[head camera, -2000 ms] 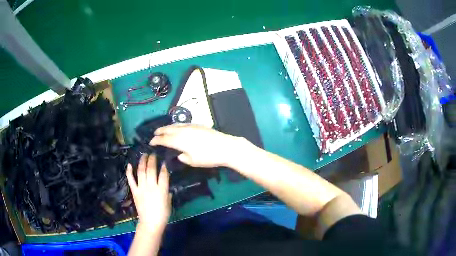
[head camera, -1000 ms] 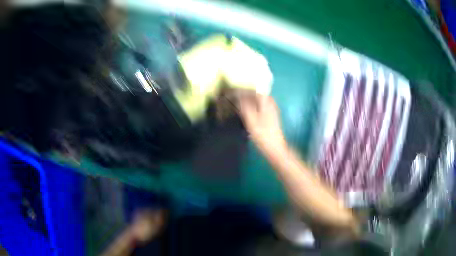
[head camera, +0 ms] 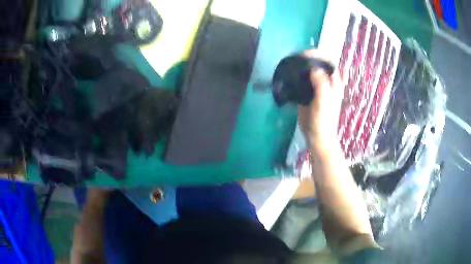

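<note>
My right hand (head camera: pixel 321 85) holds a black plastic housing (head camera: pixel 293 81) with a rounded outline above the green bench, at the left edge of the white parts tray (head camera: pixel 334 23). My left forearm shows at the bottom left near the bench edge; the hand itself cannot be made out. A flat stack of black adhesive strips (head camera: pixel 214 98) lies at the middle of the bench, with pale backing paper (head camera: pixel 175 33) beyond it. Round wired units (head camera: pixel 143 28) lie at the upper left, blurred.
A dark heap of black housings (head camera: pixel 98 98) covers the left of the bench. The tray holds rows of red wires. Clear plastic bag (head camera: pixel 436 124) with black material lies right of it. A bright blue bin (head camera: pixel 23 221) is at the lower left.
My right hand has moved right from the strips to the tray edge, with a black housing in it. My left hand has gone out of clear sight. The camera view has shifted.
</note>
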